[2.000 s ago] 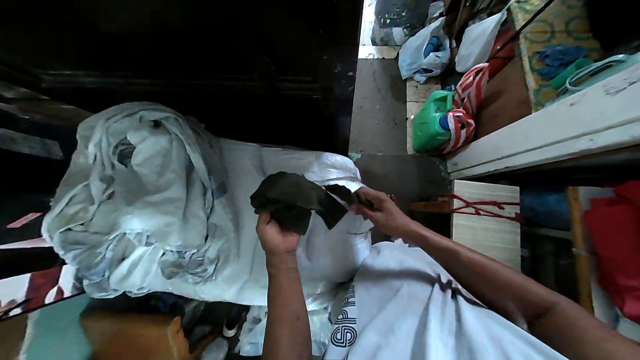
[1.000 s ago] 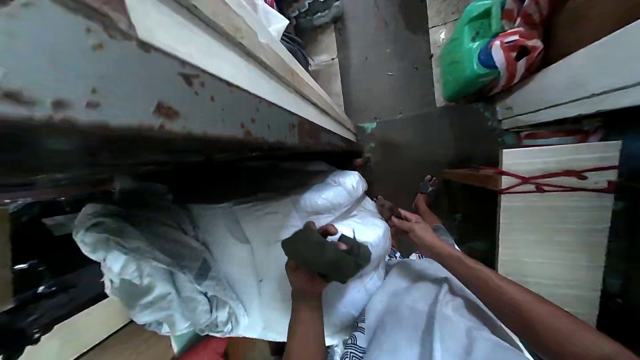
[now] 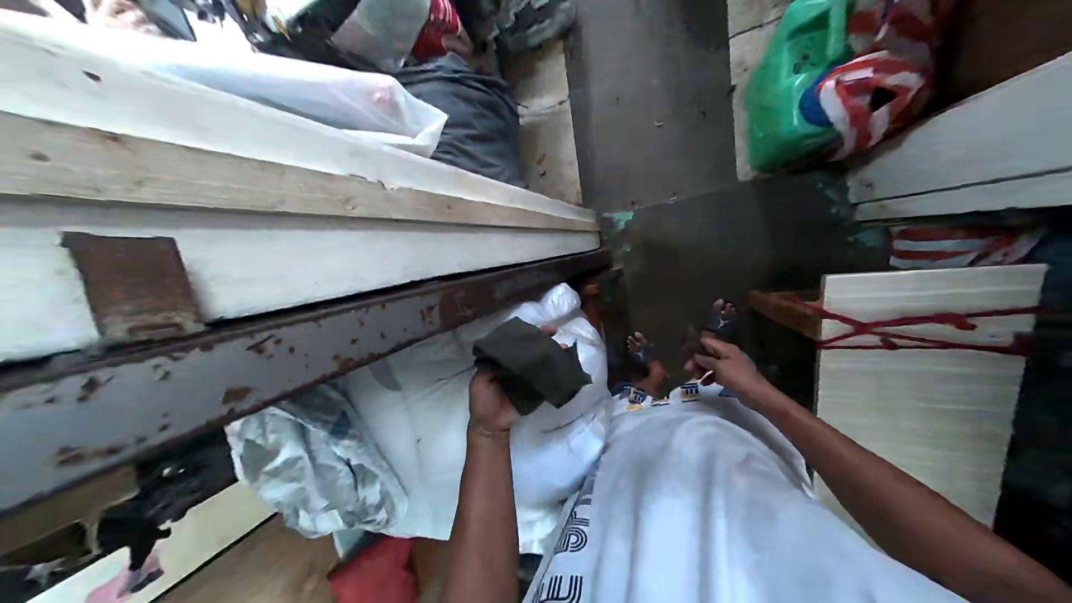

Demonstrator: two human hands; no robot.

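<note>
A folded dark green cloth [image 3: 532, 364] is held in my left hand [image 3: 492, 402], above a large white sack [image 3: 435, 452] that bulges with its contents. The sack's crumpled, loose end [image 3: 314, 461] lies to the left. My right hand [image 3: 727, 368] is apart from the cloth, over the dark floor beside the hem of my white shirt [image 3: 712, 502]. Its fingers are curled together, and whether something small is between them cannot be told.
A rusty metal beam [image 3: 276, 360] and white boards [image 3: 335, 260] run along the left. A green plastic jug [image 3: 791, 92] stands at upper right. A pale panel tied with red cord [image 3: 930, 385] is at right. My feet are on the dark floor [image 3: 687, 251].
My right hand was at the dark cloth two seconds ago and has moved away to the right. My left hand still holds the cloth. The view has shifted strongly.
</note>
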